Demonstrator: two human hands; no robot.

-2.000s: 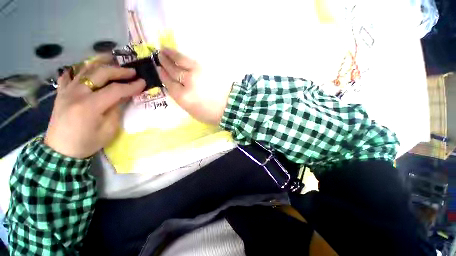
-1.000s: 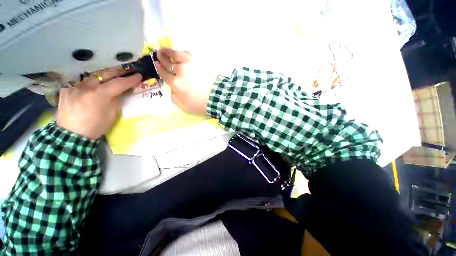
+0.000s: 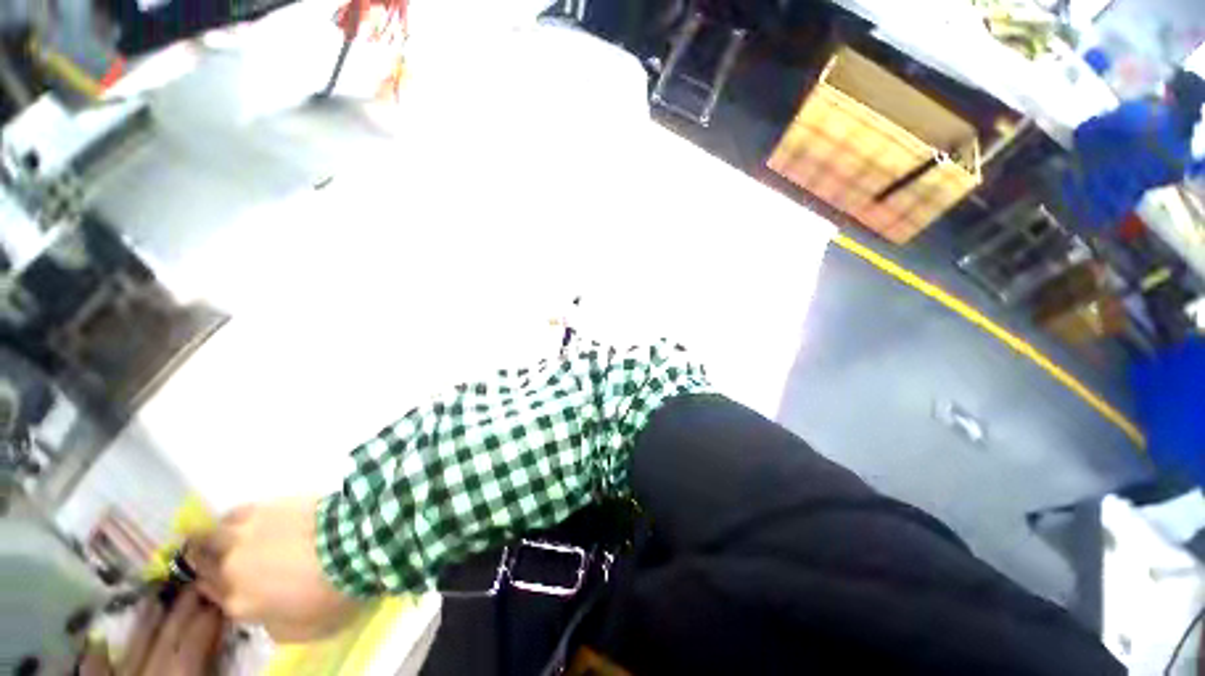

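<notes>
A small black folded strap end [image 3: 181, 568] shows at the lower left, beside the needle area, small and blurred. My right hand [image 3: 275, 568] pinches its near side with the fingertips. My left hand [image 3: 175, 641] is cut off by the bottom edge; its fingers reach up to the same black piece and hold it. Black straps with silver rectangular buckles [image 3: 546, 565] lie on my lap, just below my right sleeve.
The white table [image 3: 529, 198] stretches ahead, with orange-red threads [image 3: 377, 20] at its far edge. The pale machine head [image 3: 33, 581] is at the lower left. A wooden crate [image 3: 859, 145], a yellow floor line [image 3: 978, 317] and a person in blue [image 3: 1123, 152] are at the right.
The view has swung up and to the right, so the hands now sit at the lower left and more floor shows. Both hands stay at the black piece.
</notes>
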